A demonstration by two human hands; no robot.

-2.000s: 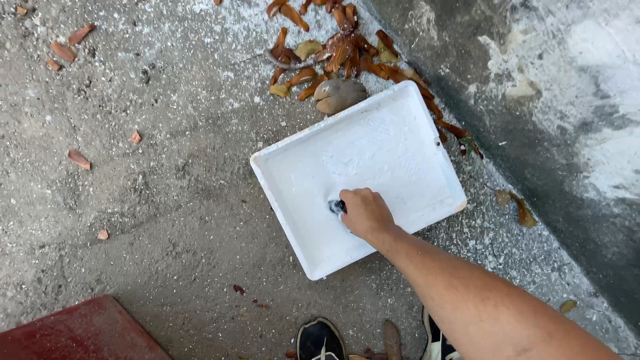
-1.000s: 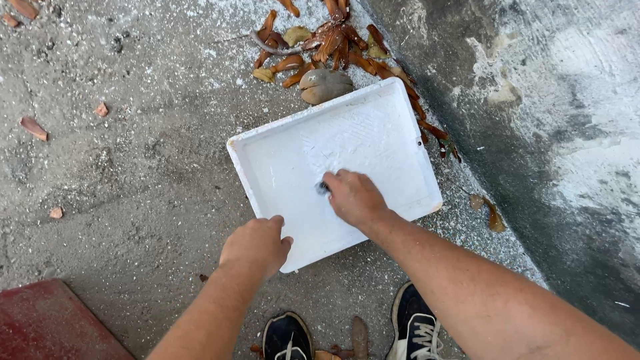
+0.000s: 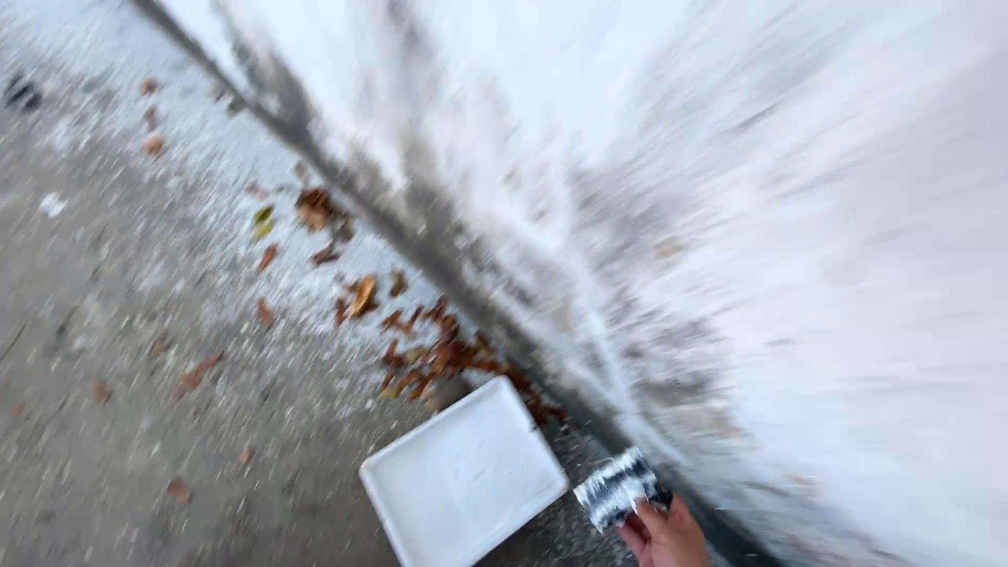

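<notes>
My right hand [image 3: 668, 537], at the bottom edge right of centre, holds a small dark object smeared with white paint [image 3: 618, 487]; blur hides its exact kind, though it has a wide, bristly-looking face. It is held to the right of a shallow white plastic tray [image 3: 466, 476], apart from it. White paint coats the inside of the tray, which lies on the ground near the foot of the wall. My left hand is out of view.
A wall [image 3: 756, 236] patchily coated in white rises on the right. Along its base lie brown dry leaves [image 3: 445, 354] and a rounded stone [image 3: 447, 392] by the tray's far corner. Rough concrete ground [image 3: 260, 472] with white spatter and reddish fragments extends left.
The view has swung toward the wall. My right hand has left the tray with the paint-smeared object in it. My left hand, at the tray's near left edge one second ago, is out of view.
</notes>
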